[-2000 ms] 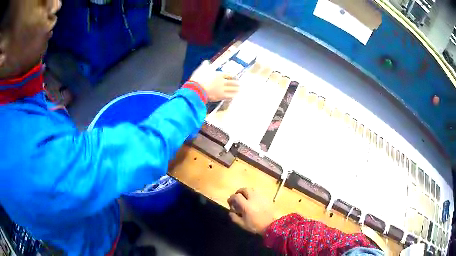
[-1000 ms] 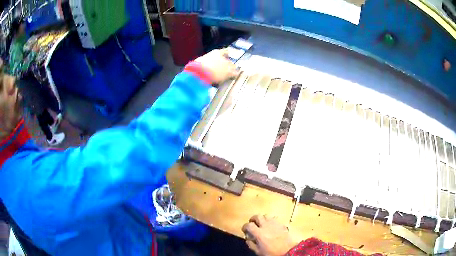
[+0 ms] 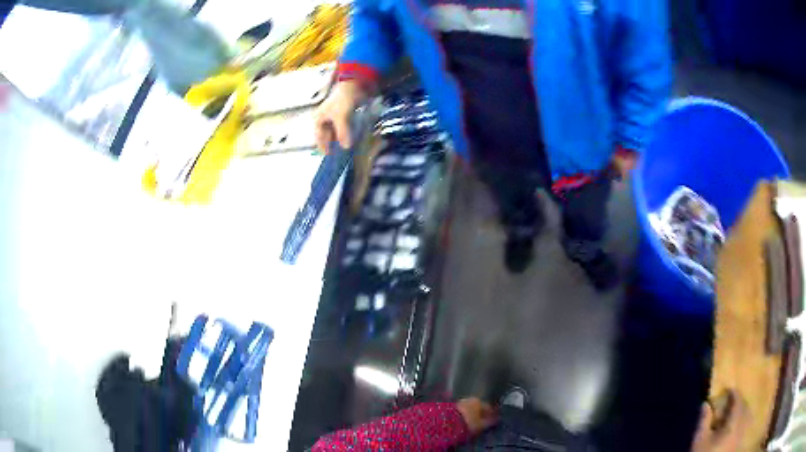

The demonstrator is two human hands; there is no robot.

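Note:
My left hand, in a red dotted sleeve, is small and blurred near the bottom middle; its fingers are unclear. My right hand is at the bottom right on the wooden front ledge, cut off by the lower edge; I cannot tell if it holds anything. On the white side table several blue open-frame cutting dies lie beside a black cloth bundle. A long narrow blue strip die lies towards the table's edge, another person's hand at its far end.
A person in a blue jacket stands between the side table and a blue scrap bin holding white scrap trimmings. Spare dies sit on a dark rack below the table edge. Yellow items and pale boards lie farther back. Grey floor shows.
The view has swung left from the press bed to the side table. The other person has turned, with one hand now at the strip die. My left hand has come into view.

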